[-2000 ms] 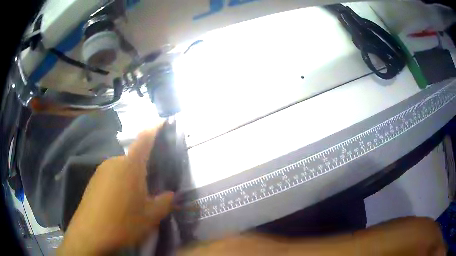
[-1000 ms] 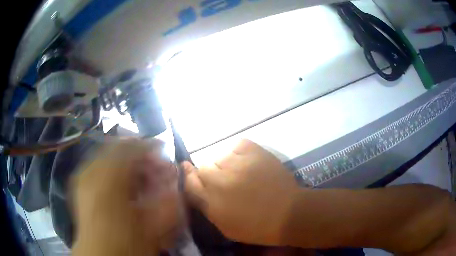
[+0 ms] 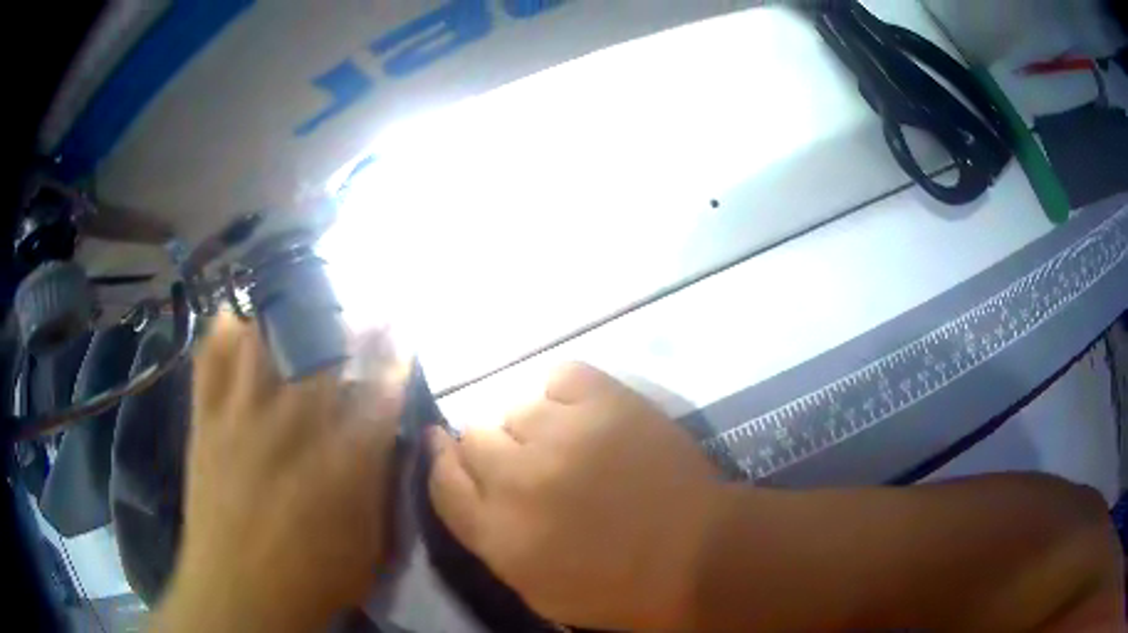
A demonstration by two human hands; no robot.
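The dark grey garment [image 3: 149,464] hangs and lies left of the machine, with a dark edge running between my hands towards the front. My left hand [image 3: 291,470] lies on the cloth just below the dark cylindrical attachment [image 3: 301,319], fingers near the needle area; it is blurred. My right hand [image 3: 575,495] is curled at the cloth's right edge, its fingertips on the dark strip [image 3: 458,563]. The needle and presser foot are hidden by my left hand and glare.
The white machine head with blue lettering [image 3: 402,62] spans the top. Black-handled scissors [image 3: 928,105] and a green-handled tool [image 3: 1033,155] lie at the upper right. A ruler strip [image 3: 891,371] runs along the front edge. The ribbed dial [image 3: 56,301] is far left.
My right hand has come from the front edge up onto the cloth. My left hand has moved up beside the attachment. The machine head has shifted leftwards in view.
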